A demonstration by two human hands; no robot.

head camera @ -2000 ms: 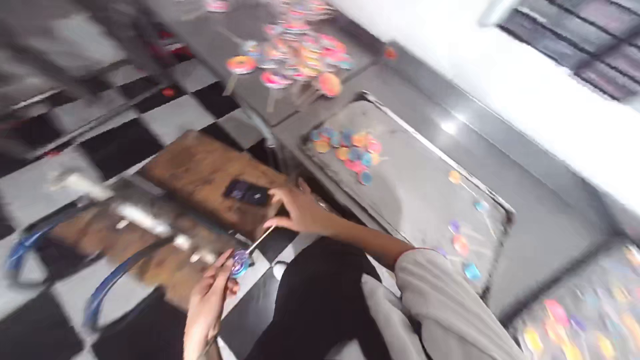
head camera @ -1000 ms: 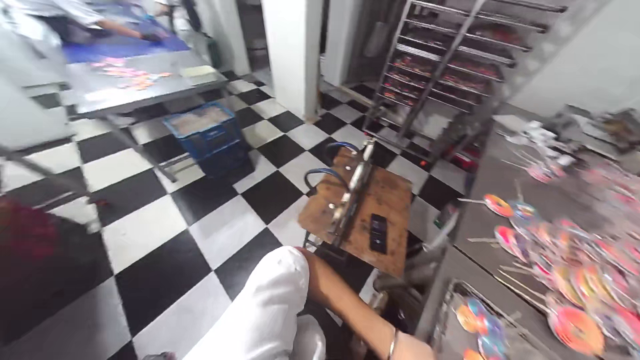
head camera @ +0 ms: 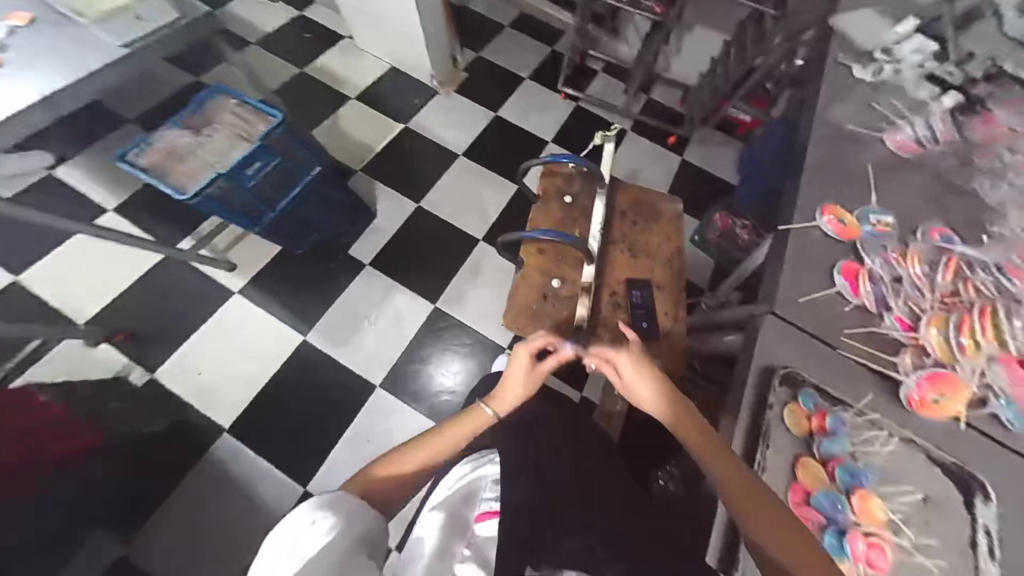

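My left hand (head camera: 534,370) and my right hand (head camera: 632,374) meet above the near end of a wooden board (head camera: 648,240), fingertips almost touching. Something small and purplish shows between the fingers, too blurred to name; the left fingertips pinch at it. The right hand's thumb and fingers are bent towards it, and whether they grip it is unclear. A dark phone (head camera: 642,309) lies on the board just beyond my right hand. Along the board runs a pale bar (head camera: 597,216) with two blue curved tubes (head camera: 552,238) beside it.
On the metal table (head camera: 832,264) at right lie wrapped lollipops (head camera: 938,394) in a heap. Nearer, a metal tray (head camera: 944,480) holds unwrapped-looking round lollipops (head camera: 830,507). A blue crate (head camera: 264,184) stands on the checkered floor at left, below another table (head camera: 72,72). A rack (head camera: 632,88) stands behind.
The view has swung widely. Two seconds ago a purple-blue lollipop on a stick was between my hands; one second ago my left hand was out of view. Now both hands are together over the board's near end.
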